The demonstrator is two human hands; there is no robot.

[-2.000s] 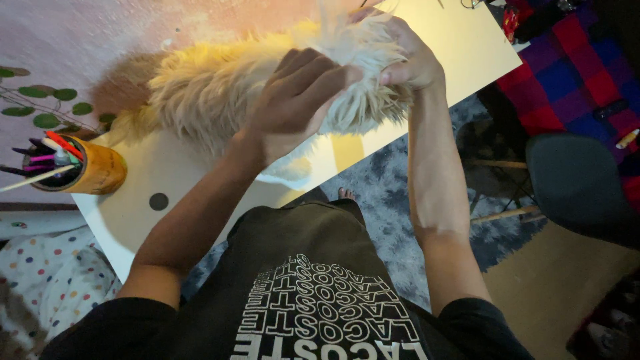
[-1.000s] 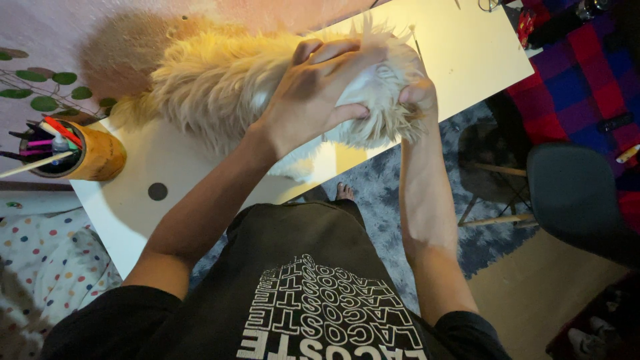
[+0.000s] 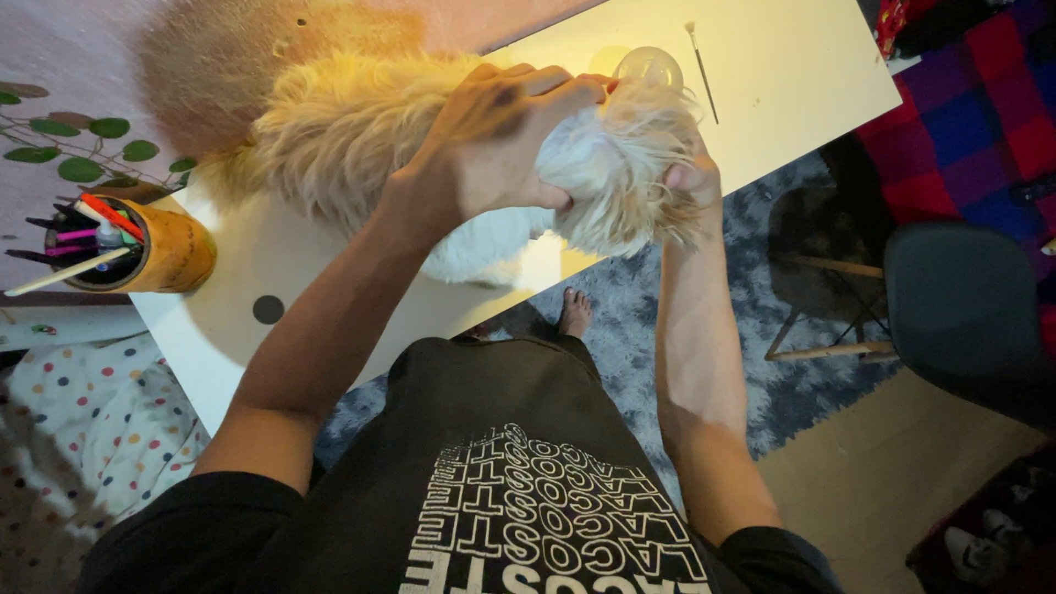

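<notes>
A long-haired cream and white dog (image 3: 355,132) stands on a white tabletop, its body toward the left and its head toward the right. My left hand (image 3: 503,136) lies around the back of the dog's head and neck, with the thumb below and the fingers above. My right hand (image 3: 697,173) holds the right side of the head at the muzzle, its fingers largely hidden by hair. Behind the head are a clear round dish (image 3: 649,66) and, farther right, a thin brush (image 3: 704,74) lying on the table.
A pen holder (image 3: 177,247) full of pens and markers stands at the table's left end, near a leafy plant (image 3: 80,169). The white table (image 3: 808,82) runs along the wall. A dark chair (image 3: 961,297) stands at right on the floor beside a grey-blue shaggy rug (image 3: 627,363).
My left hand has shifted from the top of the dog's head back toward its neck. The dish and the whole brush now show behind the head. My right hand stays at the head.
</notes>
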